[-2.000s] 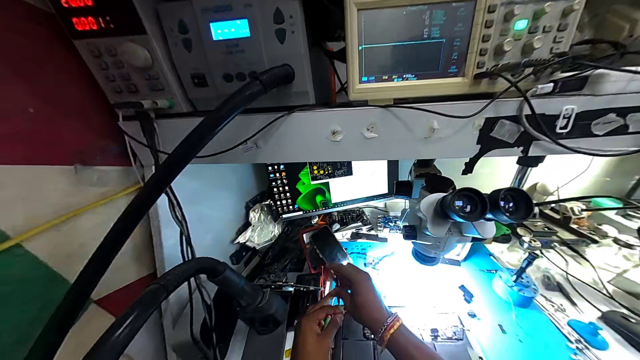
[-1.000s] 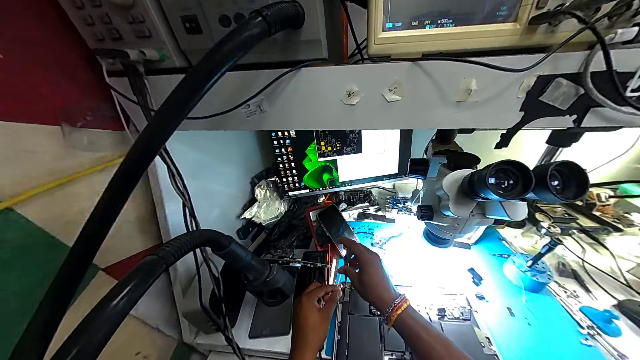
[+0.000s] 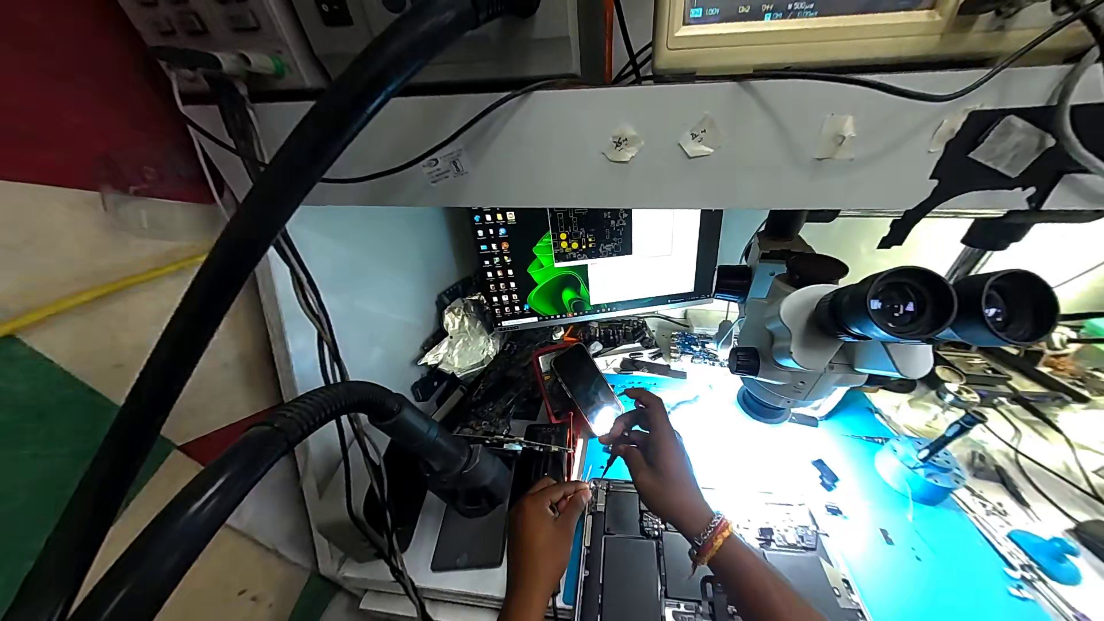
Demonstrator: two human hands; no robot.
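Observation:
My left hand [image 3: 545,526] has thumb and forefinger pinched together at the top left corner of an opened laptop chassis [image 3: 630,569] with dark battery cells; whatever small part lies between those fingertips is too small to tell. Just above the same corner, my right hand [image 3: 657,461] grips a thin dark pointed tool [image 3: 611,464], its tip directed down towards my left fingertips. A dark smartphone [image 3: 586,384] leans just beyond my right fingers, with a bright glare at its lower end, beside a red-edged object [image 3: 545,379].
A stereo microscope [image 3: 802,336] stands right of my hands over the blue mat [image 3: 923,561]. A black flexible hose [image 3: 345,405] ends close left of them. Behind are a monitor [image 3: 655,259] and crumpled foil [image 3: 466,341]. A shelf edge [image 3: 535,155] crosses above.
My right hand has come down from the smartphone to near the laptop corner and my left fingertips. The view has moved closer and lower.

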